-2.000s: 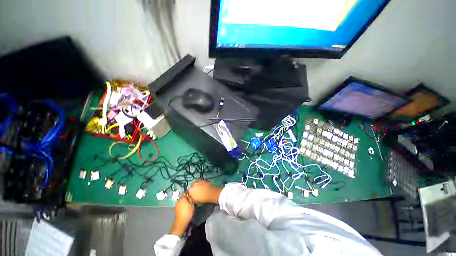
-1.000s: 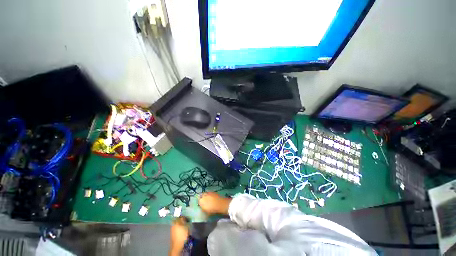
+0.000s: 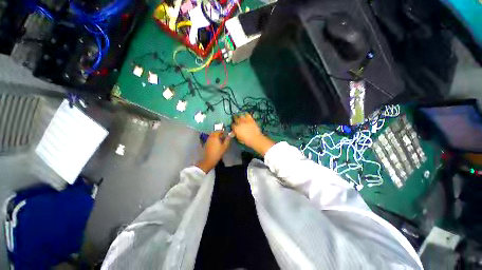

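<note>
My left hand (image 3: 213,148) and my right hand (image 3: 247,130) are close together at the front edge of the green mat (image 3: 149,39). A small pale piece (image 3: 230,134) shows between their fingertips; both hands seem to pinch it, but it is blurred. A small white module (image 3: 219,127) lies just beside the left fingertips. Several more modules, one of them here (image 3: 200,116), lie in a row along the bench edge to the left, on the ends of black test cables (image 3: 226,99). The black cable tangle lies just beyond my right hand.
The black computer case (image 3: 296,68) with the mouse (image 3: 343,36) stands beyond my hands. White cables (image 3: 323,149) and a blister tray of modules (image 3: 400,151) lie right. The red parts box (image 3: 199,48) is at the back; blue cable coils (image 3: 100,31) are far left.
The view has turned down and to the left, showing the floor, a paper and a blue bag. My hands were apart a second ago and are now together at the bench edge.
</note>
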